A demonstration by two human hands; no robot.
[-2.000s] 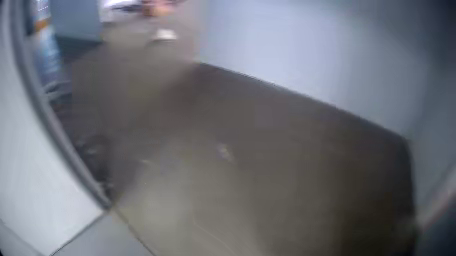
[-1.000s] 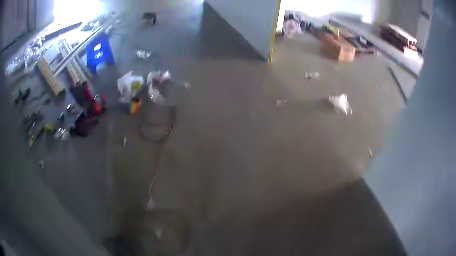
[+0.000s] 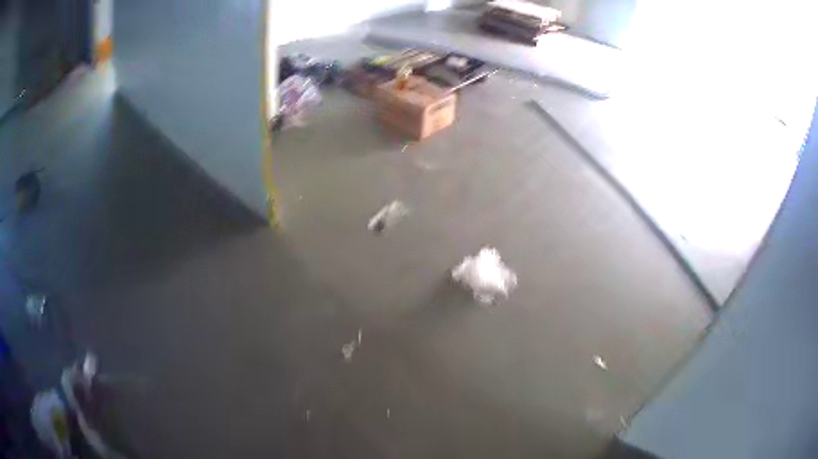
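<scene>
Neither of my hands is in view. Nearest in front of me is a grey-brown floor point(image 3: 359, 269) with litter on it. A crumpled white piece point(image 3: 485, 274), like plastic or paper, lies right of the middle. A smaller pale scrap point(image 3: 387, 216) lies further off to its left. Small white bits lie nearer. The picture is blurred.
An open brown carton point(image 3: 418, 109) stands at the back, with dark and pinkish bundles point(image 3: 299, 97) left of it. A pale wall with a yellow edge point(image 3: 269, 152) stands at left. Another pale wall point(image 3: 744, 385) is at right. White bags point(image 3: 52, 420) lie at lower left.
The view has swung right and moved forward. The carton and crumpled white piece now sit nearer and further left. The blue stool-like thing, red item and cord on the left have left the picture.
</scene>
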